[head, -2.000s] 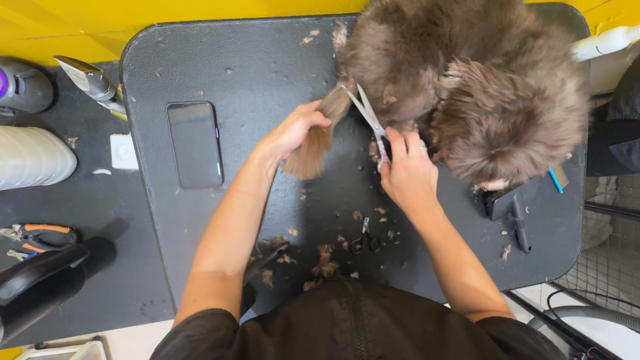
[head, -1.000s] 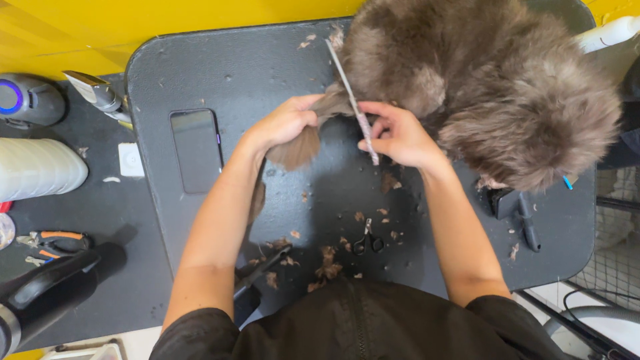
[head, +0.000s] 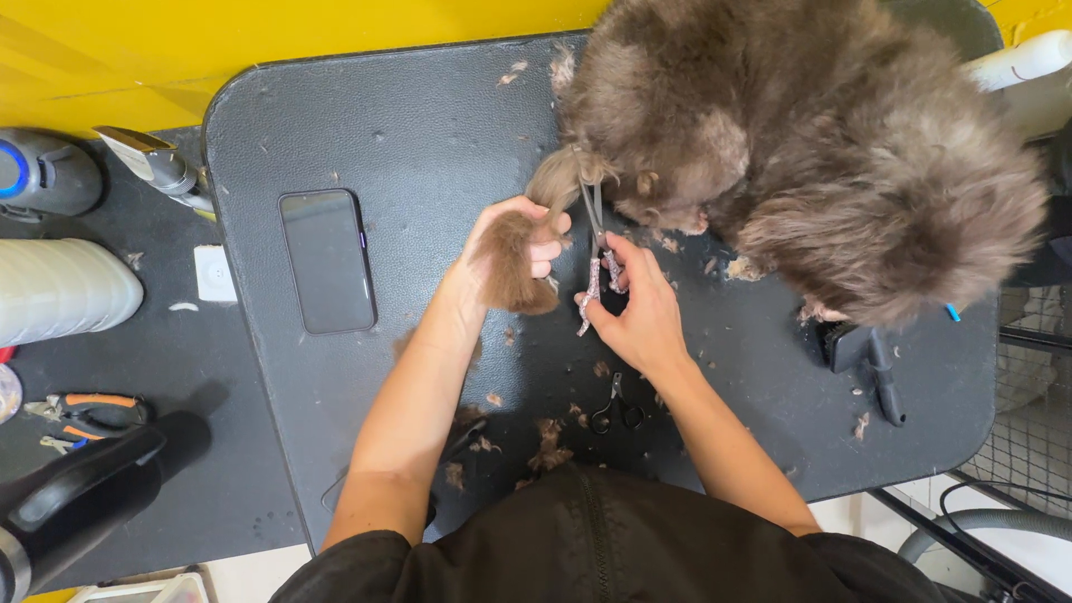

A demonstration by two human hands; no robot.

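Note:
A fluffy brown dog (head: 754,109) is on a black grooming table (head: 419,151), its head toward the right. My left hand (head: 523,243) holds the dog's tail (head: 554,180), whose brown tip fur hangs over the fingers. In my right hand (head: 641,306) is a pair of grooming scissors (head: 595,218) with patterned handles. Their blades point away from me, slightly parted, with the tips at the fur near the tail's base. Small black-handled scissors (head: 617,406) lie on the table between my forearms, among cut fur tufts.
A smartphone (head: 327,261) lies at the table's left. A slicker brush (head: 871,364) is by the dog's head. On the left side surface are hair clippers (head: 151,163), orange-handled pliers-type clippers (head: 100,410), a white container (head: 63,289) and a black dryer-like tool (head: 84,494). A white bottle (head: 1026,60) stands at the upper right.
The scissors have turned from slanting across the tail to pointing away from me, with the blades parted. The tail's tip fur now folds down over my left hand.

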